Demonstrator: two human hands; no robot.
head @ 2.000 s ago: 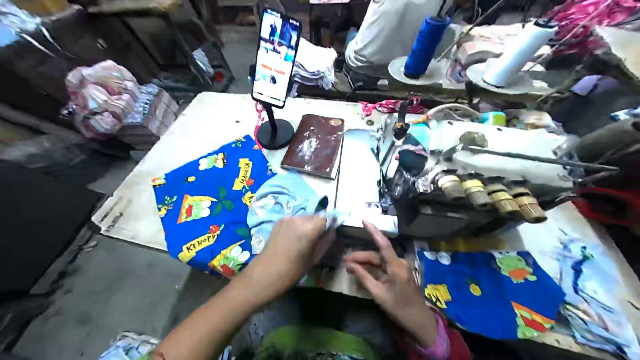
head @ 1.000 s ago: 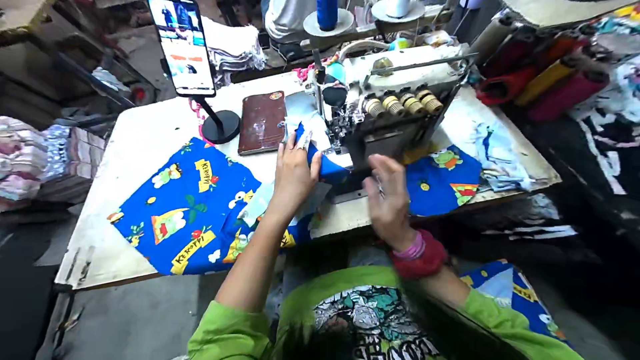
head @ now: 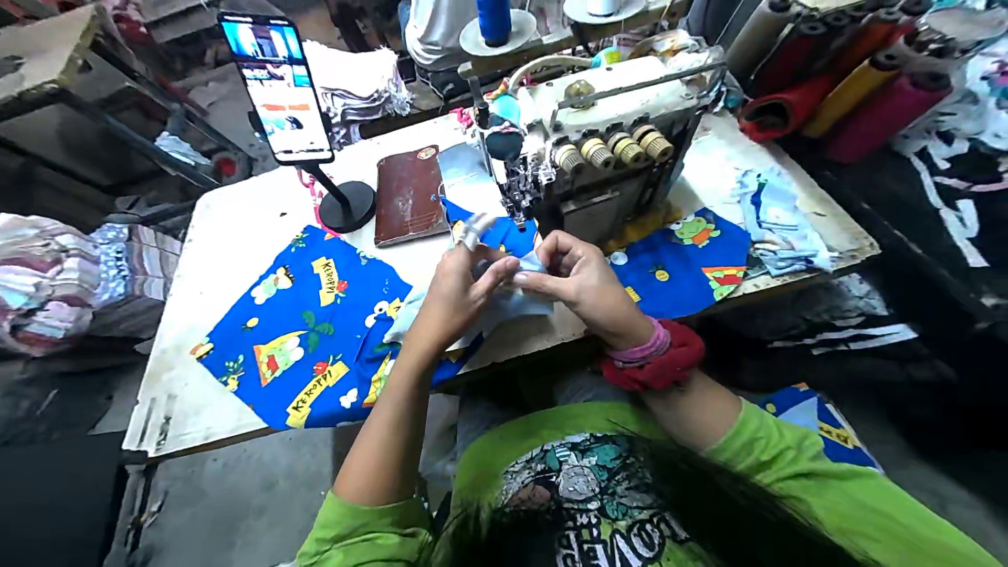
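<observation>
Just in front of the overlock sewing machine point(head: 614, 102), my left hand point(head: 465, 287) and my right hand point(head: 579, 283) meet at a piece of light blue fabric point(head: 516, 305). Each pinches its edge between thumb and fingers, and the fingertips nearly touch. Something pale is wrapped on a finger of my left hand. Blue printed fabric point(head: 295, 339) spreads over the table at left, partly under the light fabric. A bit of blue cloth lies by the presser foot point(head: 521, 197). More blue printed fabric point(head: 681, 260) lies right of my right hand.
A phone point(head: 279, 90) on a black stand and a worn brown notebook point(head: 409, 195) are behind my left hand. Light blue scraps point(head: 780, 220) lie at the table's right. Thread cones stand behind the machine, fabric rolls point(head: 850, 79) at upper right, cloth bundles point(head: 55, 276) at far left.
My right hand has moved left to the fabric beside my left hand. My left hand, flat on the cloth near the presser foot a second ago, is now raised and pinching.
</observation>
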